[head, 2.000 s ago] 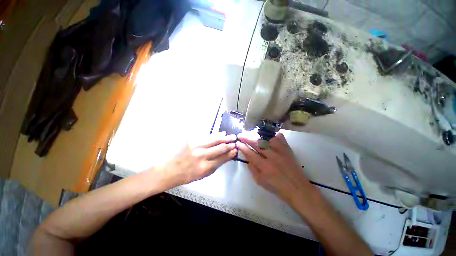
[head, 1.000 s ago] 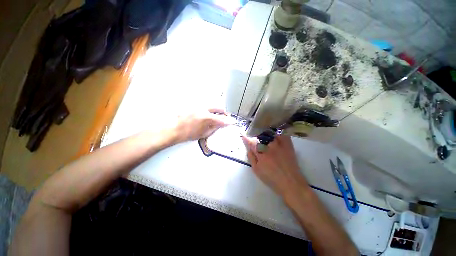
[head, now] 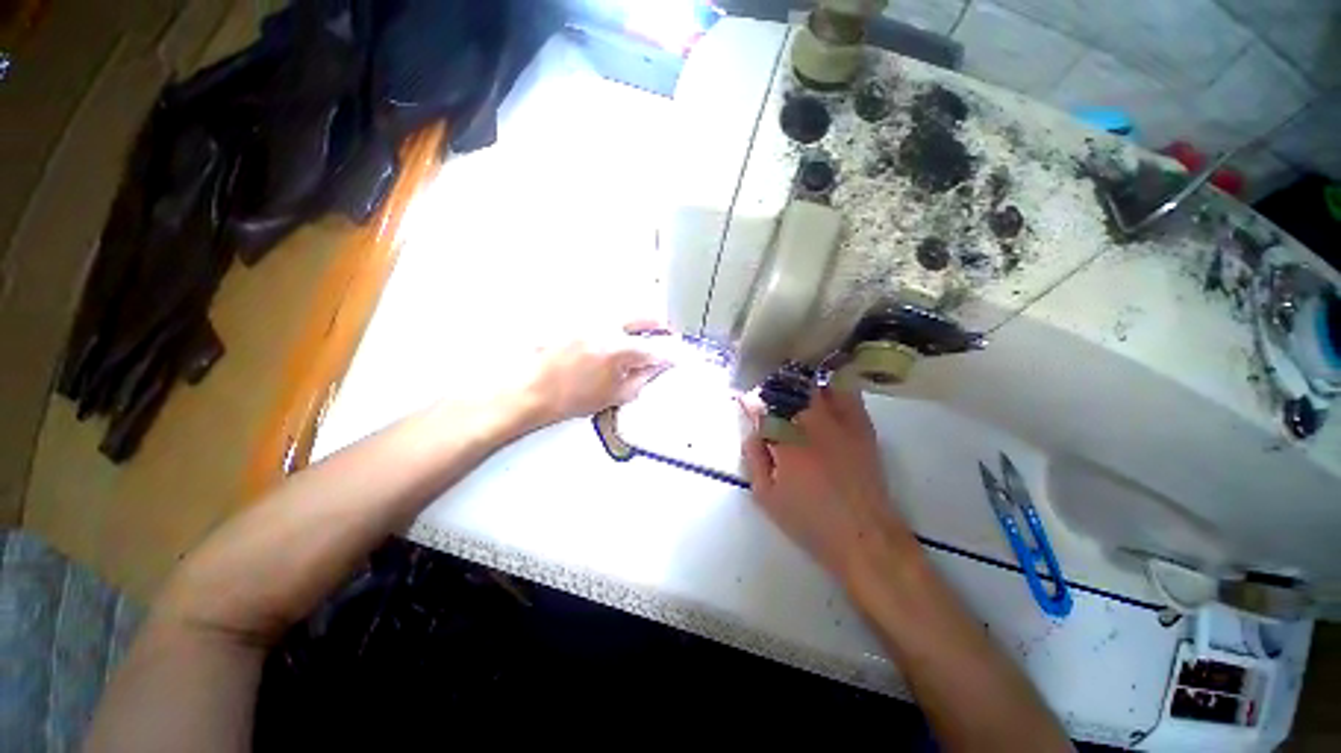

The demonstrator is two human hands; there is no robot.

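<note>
The white sewing machine (head: 882,221) stands across the right, its top covered in dark dust. My left hand (head: 600,377) is at the left of the needle area, fingertips in the lamp glare; I cannot tell whether it holds anything. My right hand (head: 818,468) is under the machine head, its fingers around the dark metal parts and tension knob, partly hidden by them. Glare washes out the needle area between the hands, and no work piece can be made out there. A small brownish loop (head: 610,434) shows at the end of the dark table line.
Dark leather-look pieces (head: 272,140) lie heaped on cardboard (head: 191,471) with orange-brown tape at left. Blue-handled snips (head: 1027,533) lie right of my right hand. A white parts tray (head: 1277,691) sits at the lower right. A bright lamp (head: 647,18) glows behind the head.
From two seconds ago, my hands have moved apart; the left went up and left beside the needle area. The dark piece between the fingertips no longer shows. Since one second ago little has changed.
</note>
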